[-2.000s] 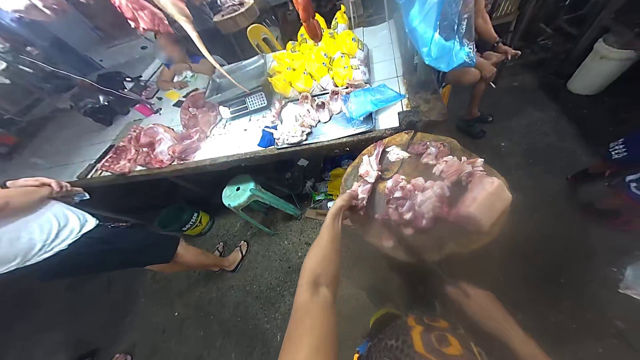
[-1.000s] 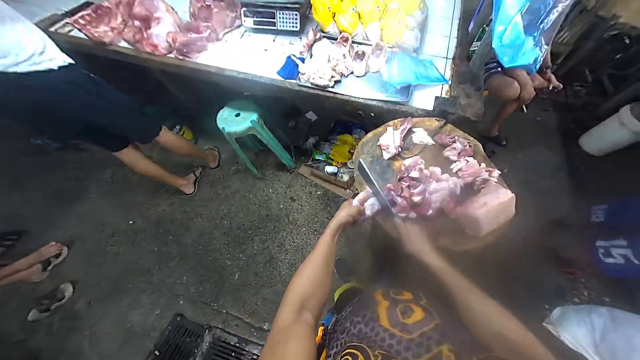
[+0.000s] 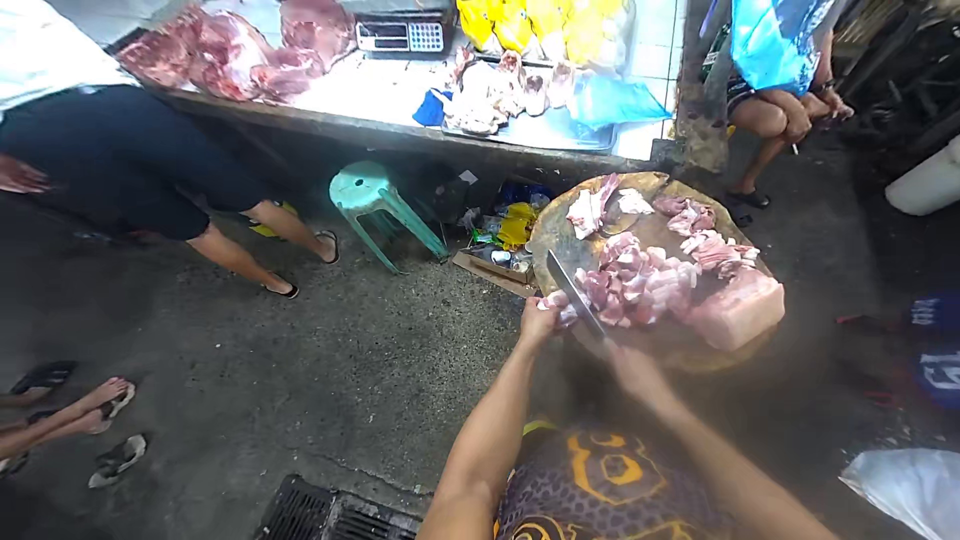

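Observation:
My left hand grips a piece of raw meat at the left edge of a round wooden chopping block. My right hand, somewhat blurred, holds a knife whose blade slants up and left, right beside that piece. A pile of cut meat pieces lies just right of the blade. A large pale slab of meat with skin rests at the block's right edge. More meat strips and whitish scraps lie toward the far side.
Beyond the block stands a tiled counter with meat cuts, a digital scale and a tray of poultry. A green plastic stool and a cardboard box are on the floor. People stand at the left; one sits at the far right.
The knife, not discernible two seconds ago, shows clearly in my right hand, with its blade by the meat at my left hand. The view has shifted down toward the floor.

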